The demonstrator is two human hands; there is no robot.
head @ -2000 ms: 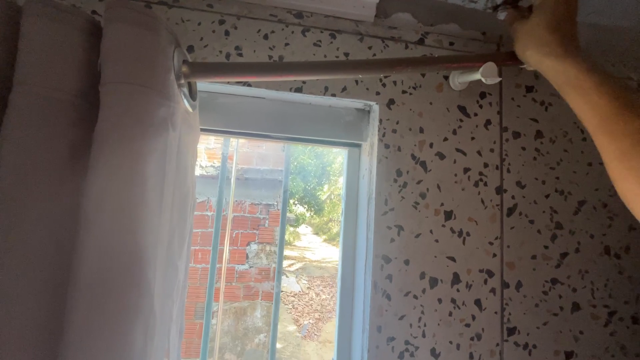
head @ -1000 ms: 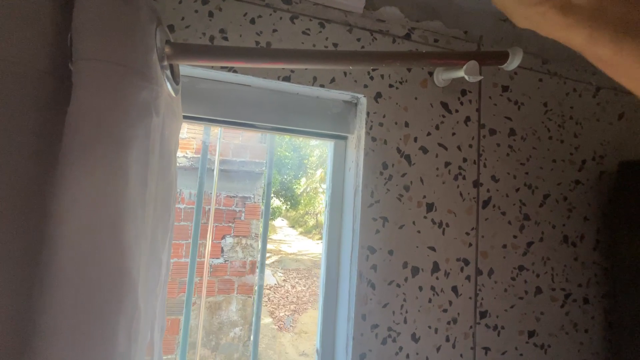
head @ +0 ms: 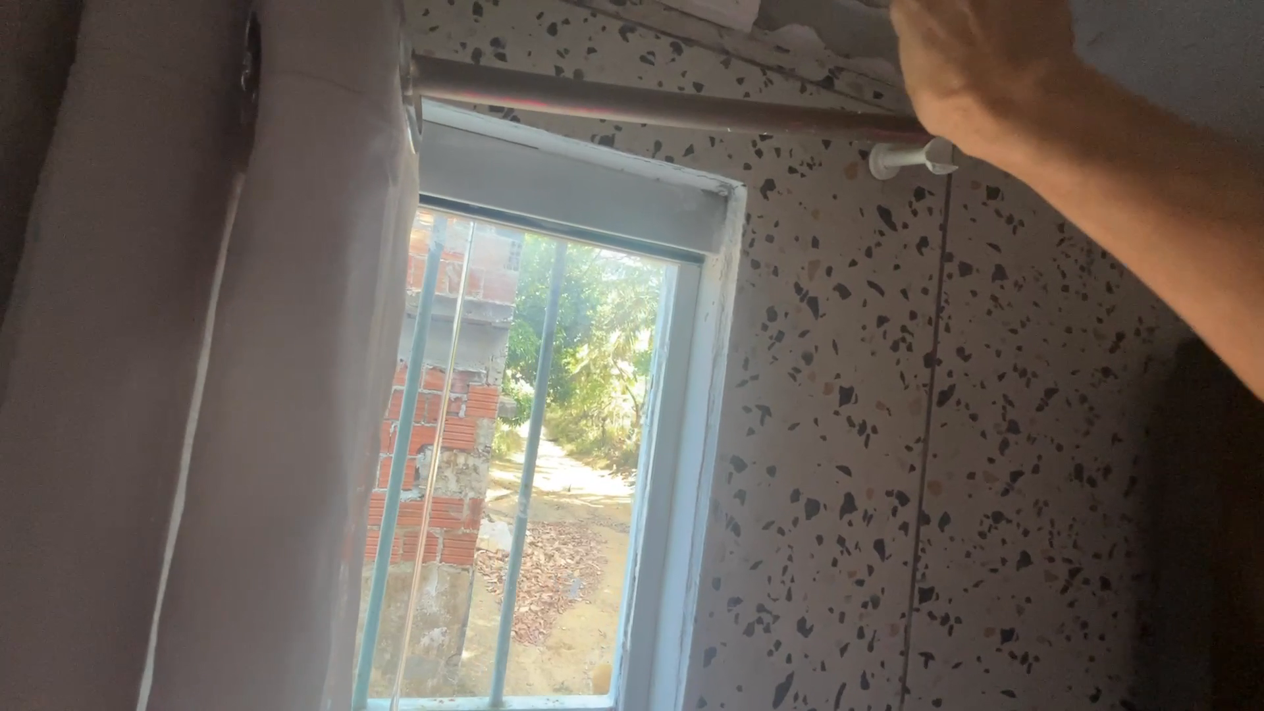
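Observation:
My right hand (head: 987, 74) is raised at the upper right, in front of the right end of a brown curtain rod (head: 642, 102). Its fingers run out of the top of the view, so whether it grips anything does not show. Just below the wrist, a white rod bracket (head: 908, 158) sticks out from the wall, and the rod passes above its cradle. A light grommet curtain (head: 296, 346) hangs from the rod at the left, with a metal ring at its edge. My left hand is out of view.
Behind the rod stands a wall with a speckled terrazzo pattern (head: 839, 444) and a vertical seam. A white-framed window (head: 691, 395) with upright bars opens onto a brick wall and trees. A ledge of rough material runs along the top of the wall.
One second ago the rod's right end, with a pale end cap, showed uncovered; my right hand and forearm now cover it. The hand was also at that end two seconds ago.

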